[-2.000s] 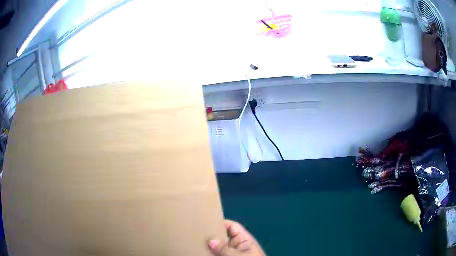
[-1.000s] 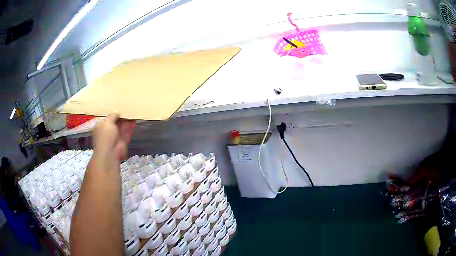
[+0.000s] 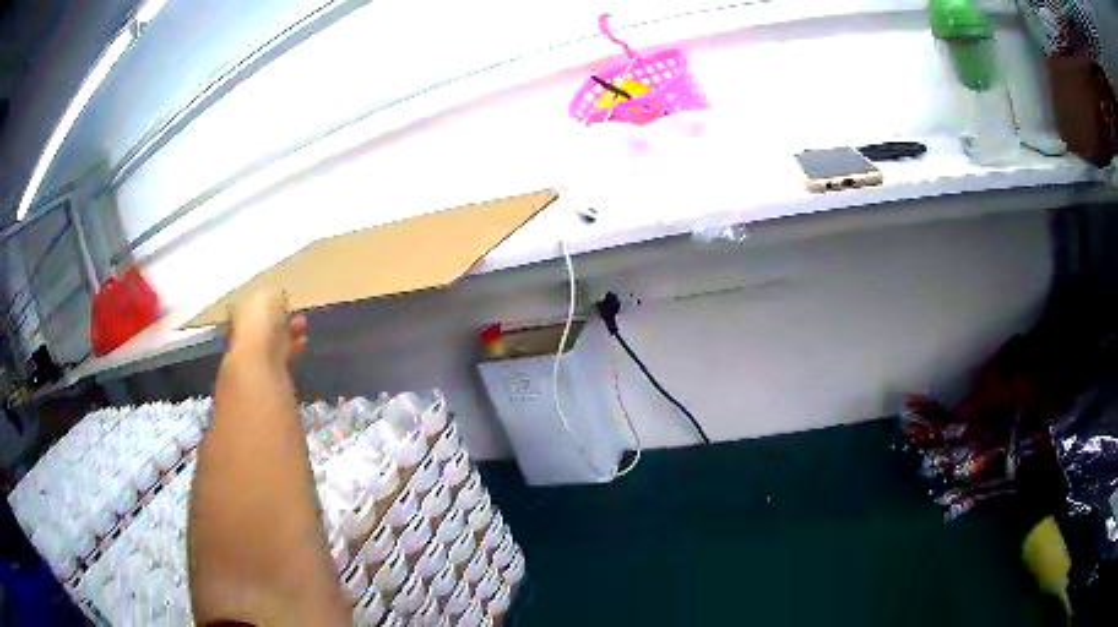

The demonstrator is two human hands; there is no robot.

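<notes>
A brown cardboard sheet (image 3: 392, 255) lies nearly flat at shelf height on the left, over the white shelf (image 3: 687, 218). My left hand (image 3: 260, 328), blurred, is at its near left edge and grips it, with the fingertips partly hidden. White camera housings (image 3: 405, 527) stand in stacked tiers below, with thin brown layers between them. My forearm hides part of the stack. My right hand is not in view.
A red bag (image 3: 125, 311) is at the shelf's left. A phone (image 3: 839, 168) and pink basket (image 3: 650, 88) are right of the sheet. A white box (image 3: 558, 416) stands behind the green tabletop (image 3: 736, 539). Cables (image 3: 969, 453) and a yellow bottle (image 3: 1047, 557) lie right.
The cardboard sheet has gone from upright in front of me to the shelf, uncovering the stacked housings. Over the last second it has lowered and flattened, with my left hand at its edge.
</notes>
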